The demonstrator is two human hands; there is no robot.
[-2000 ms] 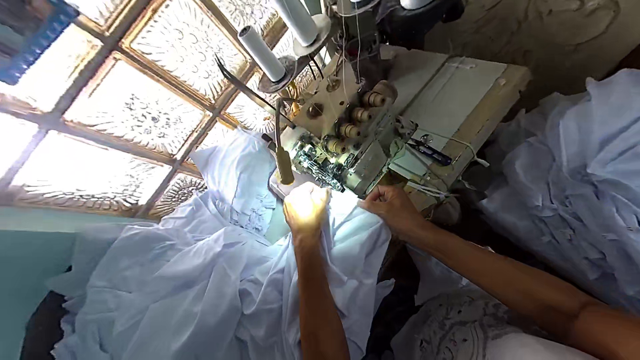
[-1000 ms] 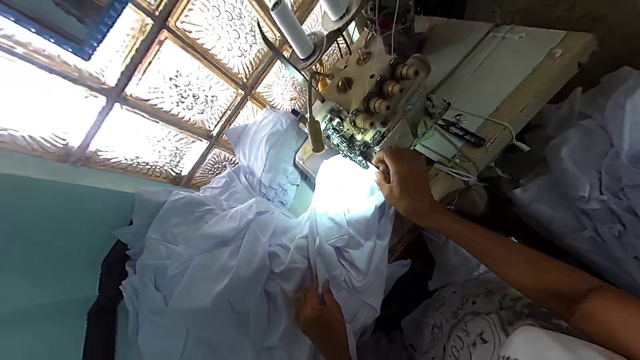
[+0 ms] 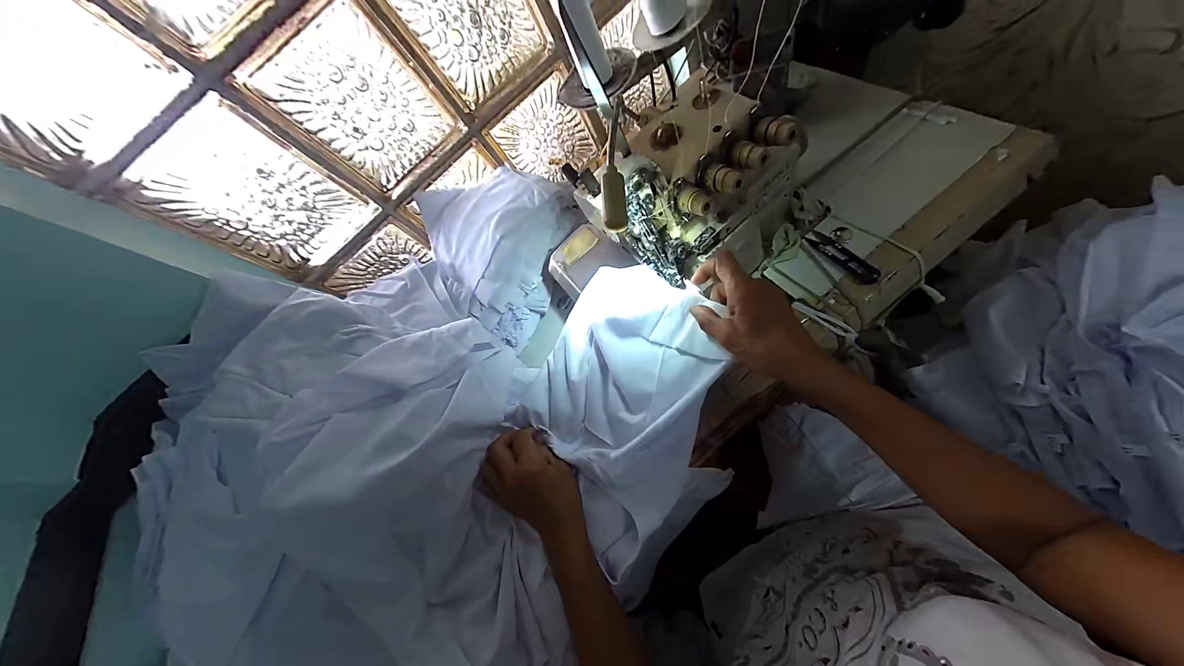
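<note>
An overlock sewing machine [image 3: 703, 166] stands at the upper middle, its lamp [image 3: 613, 197] near the needle area. White fabric [image 3: 629, 342] lies brightly lit at the front of the machine and runs down toward me. My right hand [image 3: 749, 319] is beside the needle area, pinching the edge of this fabric between thumb and fingers. Lower down, my left hand [image 3: 532, 476] grips a gathered part of the cloth, its fingertips partly hidden in the folds. A large heap of white fabric [image 3: 324, 444] spreads to the left of my left hand.
Thread cones [image 3: 587, 46] stand above the machine. Small thread snips [image 3: 842, 256] and loose cords lie on the machine table [image 3: 980, 185]. Another pile of white fabric [image 3: 1073, 370] is at the right. A glass block window [image 3: 351, 102] and a teal wall [image 3: 83, 342] border the left side.
My left hand was beside the needle area two seconds ago and has moved down to the lower cloth. My right hand stays close to the machine.
</note>
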